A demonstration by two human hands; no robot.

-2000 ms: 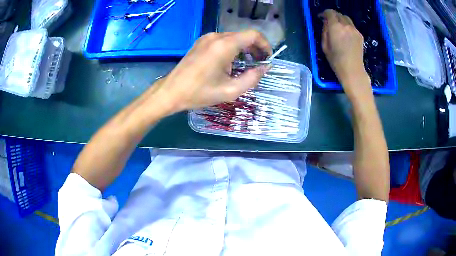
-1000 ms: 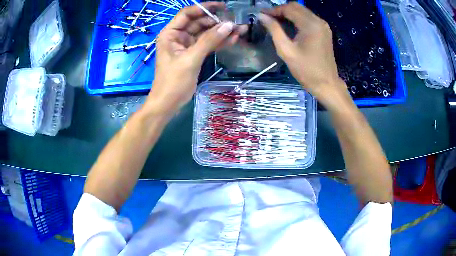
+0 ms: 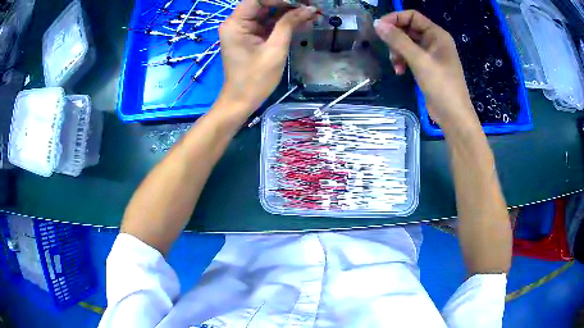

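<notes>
My left hand [image 3: 259, 48] is at the top centre, left of the metal fixture [image 3: 344, 40]. It pinches a slim lead, whose thin red end shows by the fingertips; the rest is mostly hidden. My right hand [image 3: 426, 61] is right of the fixture, fingers curled and fingertips close together; whether a tiny part is between them cannot be told. A dark round spot [image 3: 335, 21] shows at the fixture's slot. The fixture sits on a grey metal base plate [image 3: 336, 69]. The clear box [image 3: 339, 160] nearest me holds rows of red-and-white leads.
The left blue tray [image 3: 150, 96] holds fanned-out leads with dark collars. The right blue tray [image 3: 477, 126] holds small black rings. One lead [image 3: 346, 96] rests on the box's back rim, another [image 3: 272, 107] beside it. Clear boxes [image 3: 40, 131] stand left; clear containers [image 3: 544, 57] lie right.
My right hand has left the right tray, come to the fixture, then moved back off to its right. My left hand has moved up from over the clear box to beside the fixture.
</notes>
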